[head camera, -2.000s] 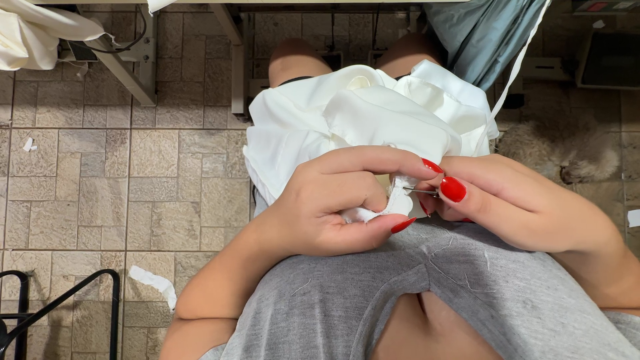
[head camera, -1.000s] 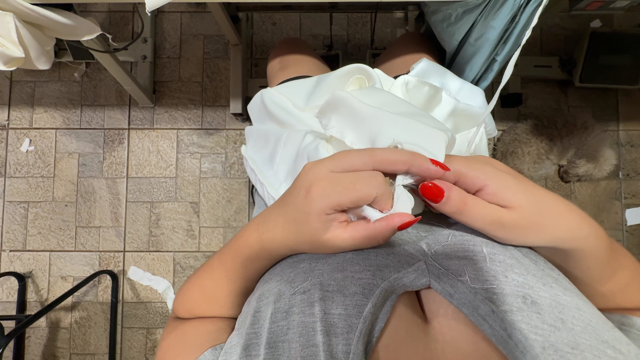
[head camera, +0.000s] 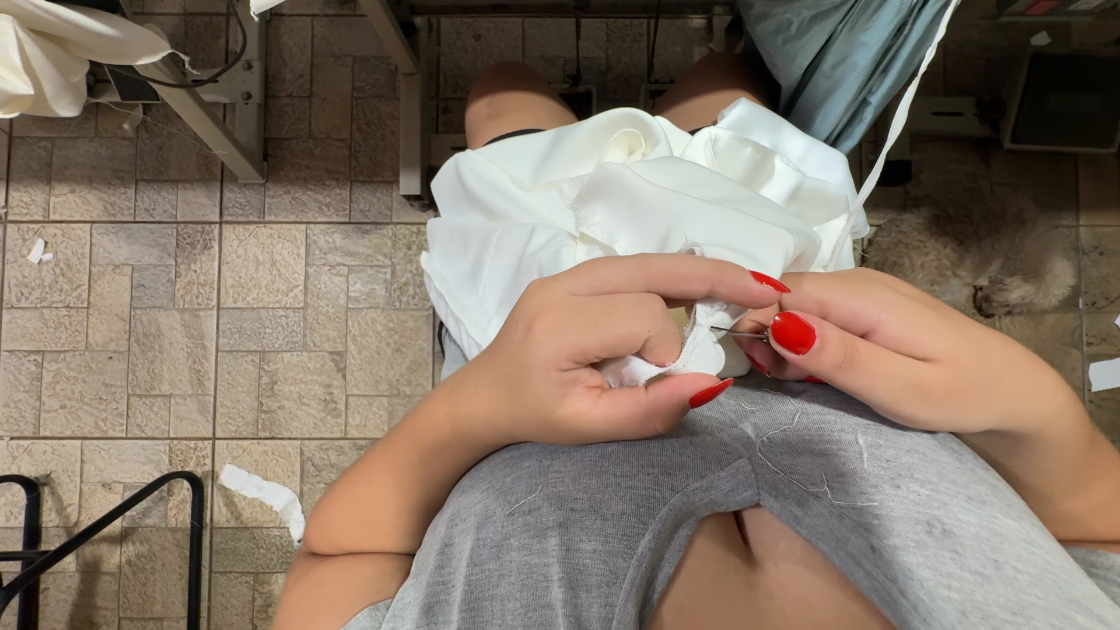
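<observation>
White fabric lies bunched over my lap, with a frayed edge near my hands. My left hand pinches a folded piece of it between thumb and fingers. My right hand grips a thin metal tool, most of it hidden by the fingers. The tool's narrow tip touches or enters the fabric edge between the two hands; which of these, I cannot tell. Loose white threads cling to my grey top below the hands.
Metal table legs stand beyond my knees. Blue-grey fabric and a white strip hang at upper right. A black metal frame is at lower left, and a fabric scrap lies on the tiles. Something furry rests at right.
The metal tool, hidden a second ago, shows again between my right fingers and the fabric. My right thumb has shifted slightly; my left hand keeps its grip.
</observation>
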